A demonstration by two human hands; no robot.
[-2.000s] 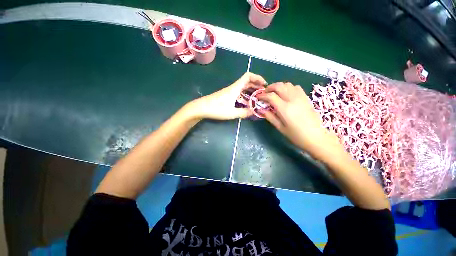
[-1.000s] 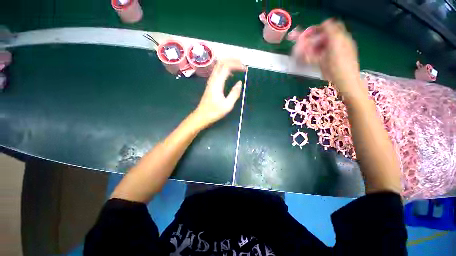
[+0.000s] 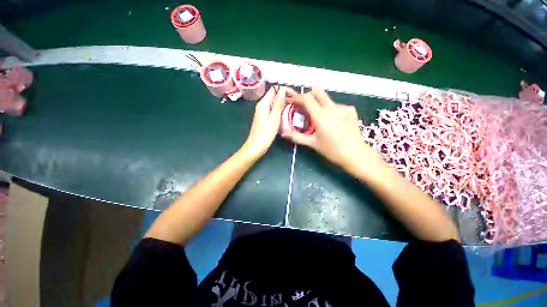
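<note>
A pink housing (image 3: 298, 120) with a red-pink rim and a white insert in its mouth is between my two hands, over the pale seam. My left hand (image 3: 267, 120) is at its left side, fingers at its upper left. My right hand (image 3: 331, 127) grips it from the right, thumb below and fingers above. Whether a ring is in the fingers cannot be seen. A pair of housings (image 3: 254, 90) stands at the pale strip, with thin dark wires at the left one. A tangled pile of pink rings (image 3: 429, 150) lies right of my right hand.
A clear plastic bag (image 3: 525, 174) adjoins the ring pile at far right. On the belt beyond the whitish strip (image 3: 336, 81) are housings at upper left (image 3: 192, 30), upper right (image 3: 411, 60) and the far right edge. Stacked pink parts (image 3: 13, 90) are at the far left. A blue crate (image 3: 522, 264) is lower right.
My right hand has come back from over the belt and now grips a housing beside my left hand. My left hand has moved slightly right. The housings on the belt have shifted.
</note>
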